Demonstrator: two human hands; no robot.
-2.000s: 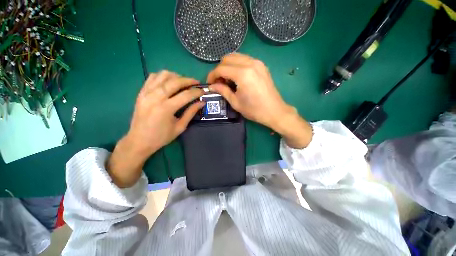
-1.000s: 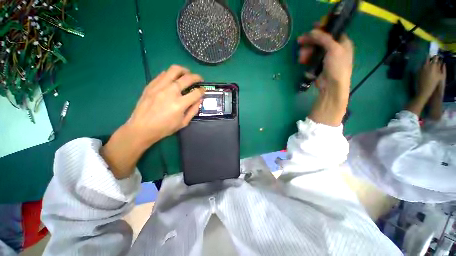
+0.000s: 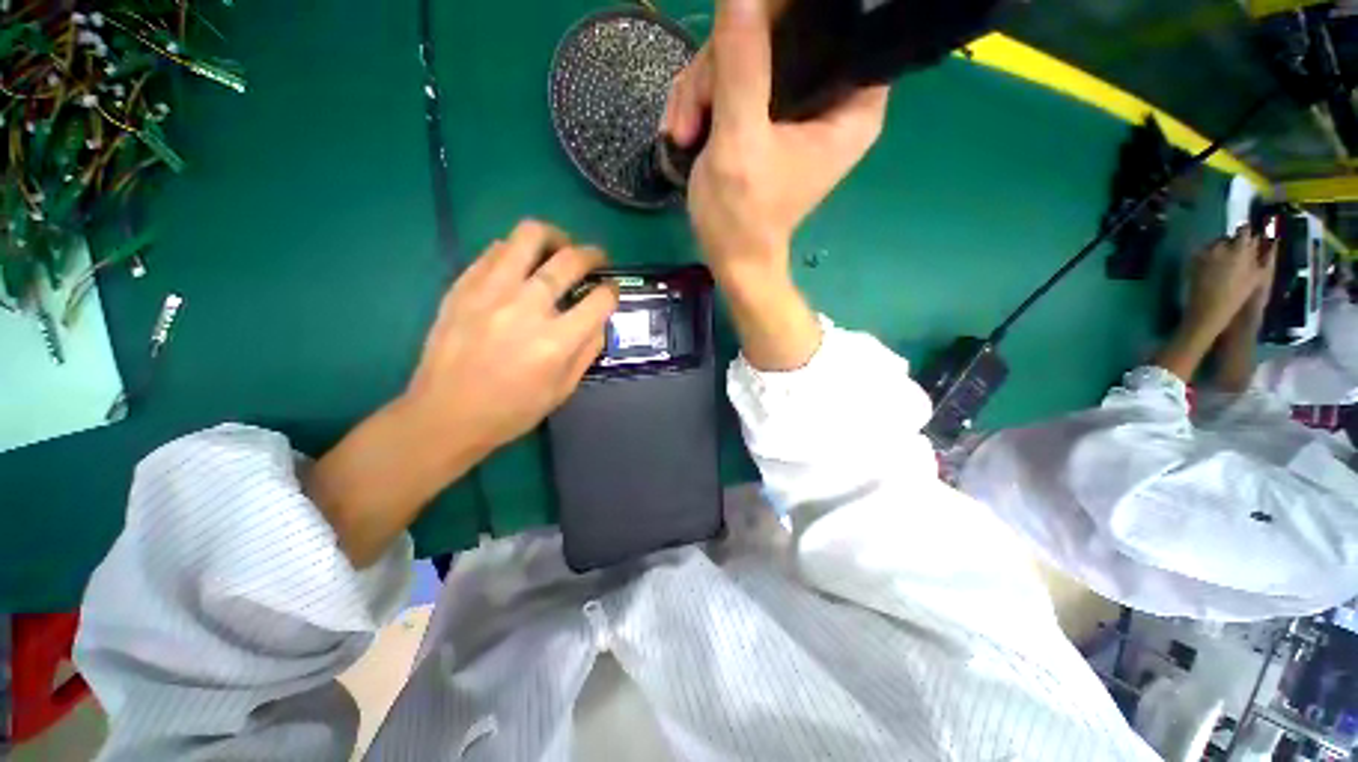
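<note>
The black device housing (image 3: 641,469) lies upright in view in front of me, its open window at the far end. The circuit module (image 3: 638,331) with a whitish label sits in the window. My left hand (image 3: 514,328) rests on the window's left edge, its fingertips over the upper left corner; what lies under them is hidden. My right hand (image 3: 760,171) grips the black electric screwdriver (image 3: 879,52), with its front end over the round dark screw tray (image 3: 614,112). The screwdriver's tip is hidden by the hand.
A tangled pile of wired leads (image 3: 75,119) lies at far left over a pale sheet (image 3: 60,365). One loose lead (image 3: 166,320) lies beside it. A small black box (image 3: 965,390) on a cord is at right. Another person's hands (image 3: 1229,290) hold a device at far right.
My right hand left the device, took hold of the screwdriver at the right and carried it left to the screw tray. My left hand stays at the window. The view shifted slightly.
</note>
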